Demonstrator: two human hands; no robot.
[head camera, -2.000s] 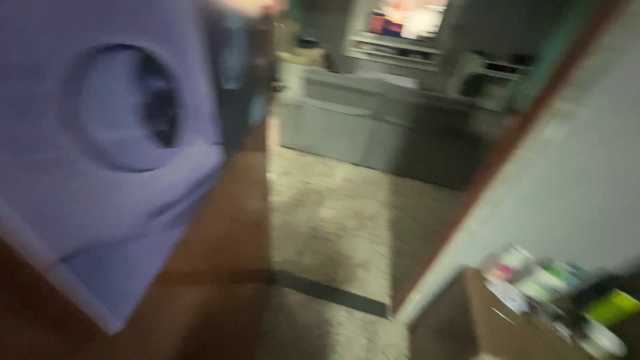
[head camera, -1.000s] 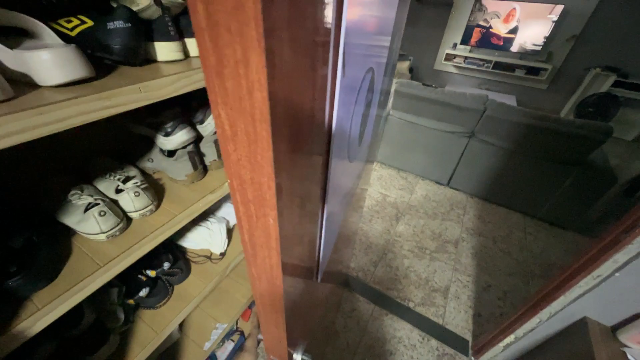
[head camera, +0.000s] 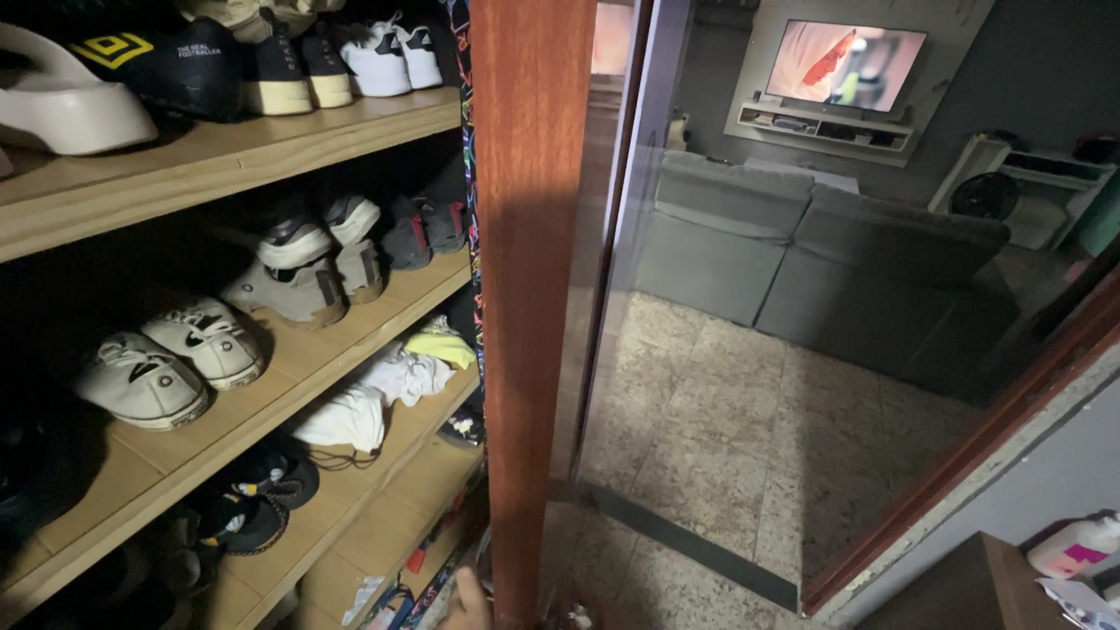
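Part of my left hand (head camera: 468, 604) shows at the bottom edge, beside the lower end of a reddish wooden door edge (head camera: 534, 262); most of it is cut off, so its grip cannot be told. My right hand is out of view. Left of the door edge, wooden shelves (head camera: 350, 455) hold white lace-up sneakers (head camera: 179, 372), grey sneakers (head camera: 302, 293), black-and-cream shoes (head camera: 284, 83), white sneakers with black heels (head camera: 385, 66), black sandals (head camera: 249, 516) and a crumpled white cloth or bag (head camera: 350, 416). A pale clog-like shoe (head camera: 79, 105) sits at the upper left.
Through a doorway on the right stand a grey sofa (head camera: 726, 254), a wall-mounted television (head camera: 844, 66) and a black fan (head camera: 984, 194). A dark threshold strip (head camera: 700, 551) crosses the tiled floor. A brown cabinet (head camera: 954, 586) with a white bottle (head camera: 1076, 547) is at the lower right.
The shoe shelves, out of view two seconds ago, came into view by one second ago. More of them now shows left of the wooden edge. The view has turned.
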